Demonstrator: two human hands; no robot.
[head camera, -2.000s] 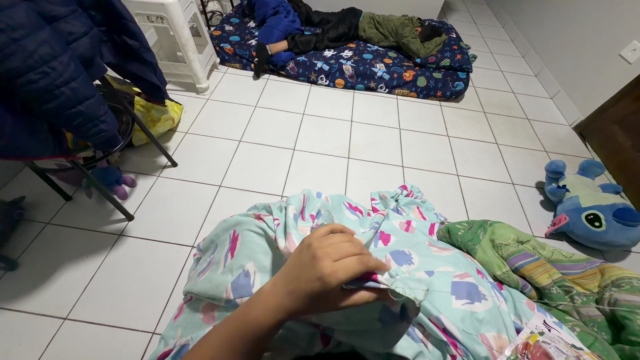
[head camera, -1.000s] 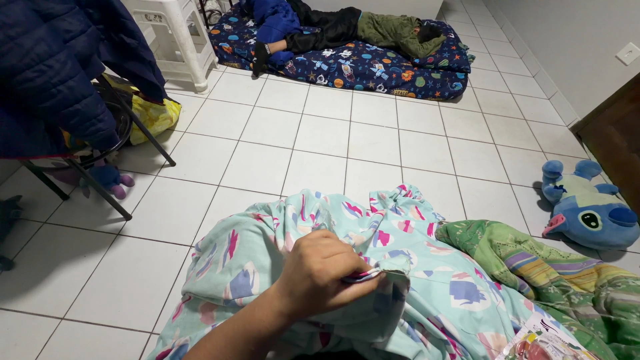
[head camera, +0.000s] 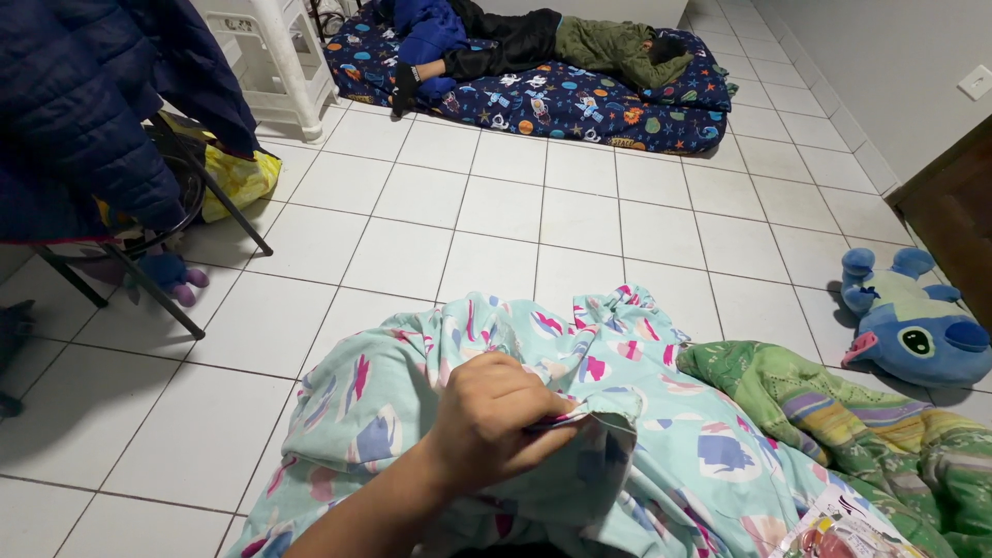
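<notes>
A light aqua cloth (head camera: 721, 449) with pink, blue and white printed patches lies bunched across the bottom of the head view. My left hand (head camera: 500, 415) comes in from the lower left, back of the hand up, and pinches a folded edge of this cloth between thumb and fingers. A short part of the edge sticks out to the right of the fingertips, with a thin loose thread (head camera: 612, 422) beside it. Below the fingers the cloth hangs in a shadowed fold. My right hand cannot be seen.
A green patterned blanket (head camera: 876, 434) and a clear-fronted package (head camera: 833, 535) lie at right, near a blue plush toy (head camera: 922, 333). A jacket-draped chair (head camera: 225, 201) stands left. Beyond the tiled floor, a person (head camera: 612, 46) lies on a mattress (head camera: 535, 108) beside a white plastic stool (head camera: 302, 85).
My left hand has moved slightly left and down since the earliest frame, still pinching the cloth. The edge beside its fingertips has changed shape.
</notes>
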